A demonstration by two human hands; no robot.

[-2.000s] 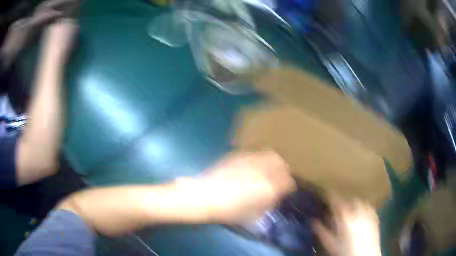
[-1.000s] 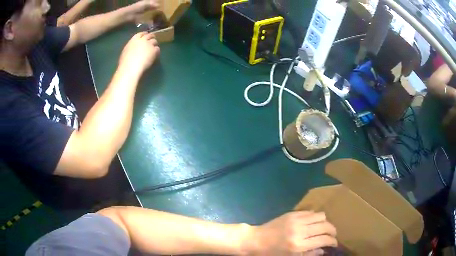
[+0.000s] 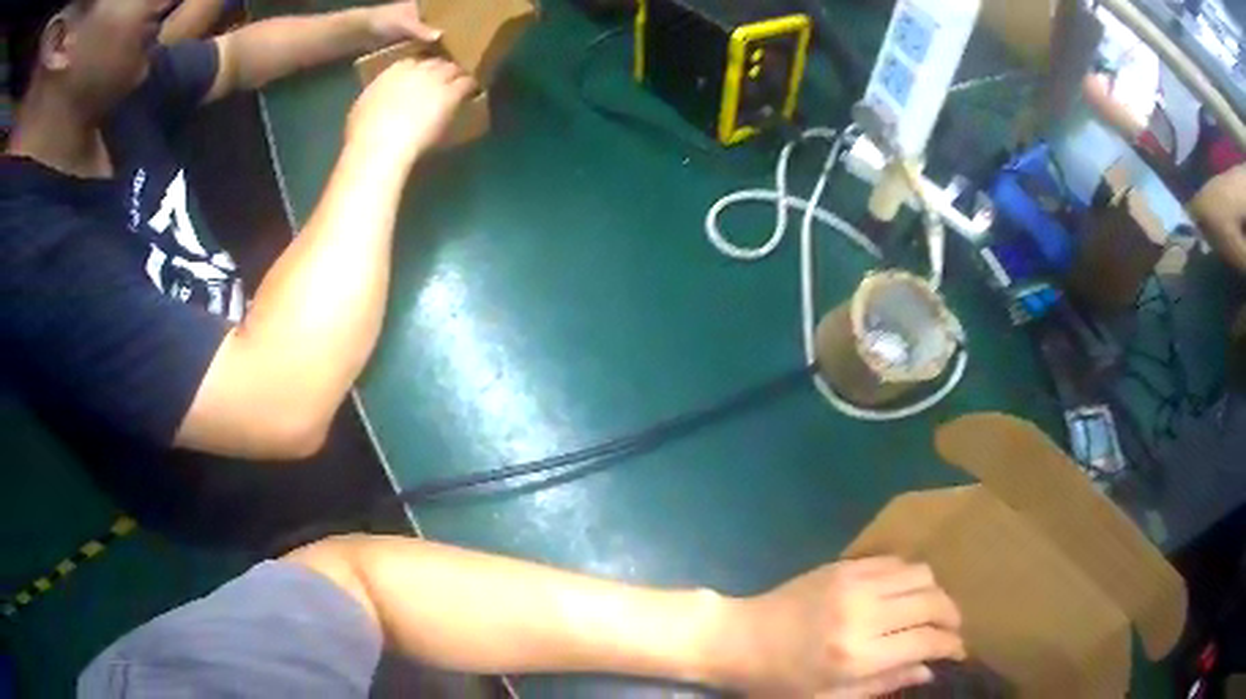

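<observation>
An open brown cardboard carton (image 3: 1011, 580) stands at the bottom right, its lid with rounded side flaps raised. Its inside is cut off by the lower edge of the picture. My left hand (image 3: 854, 631) reaches in from the bottom left and lies at the carton's near left side, fingers bent and pointing right. Its fingertips are at the bottom edge, so whether they hold something cannot be told. My right hand is not in view.
A brown cylinder (image 3: 854, 358) ringed by white cable stands behind the carton. Black cables (image 3: 615, 453) cross the green bench (image 3: 574, 301). A yellow-and-black unit (image 3: 724, 62) and white power strip (image 3: 918, 68) are at the back. A person (image 3: 301, 301) at left handles another carton (image 3: 472, 41).
Since one second ago the whole view has shifted slightly, with things lying further right. My left hand stays beside the carton. The person's hands at left have moved onto their carton.
</observation>
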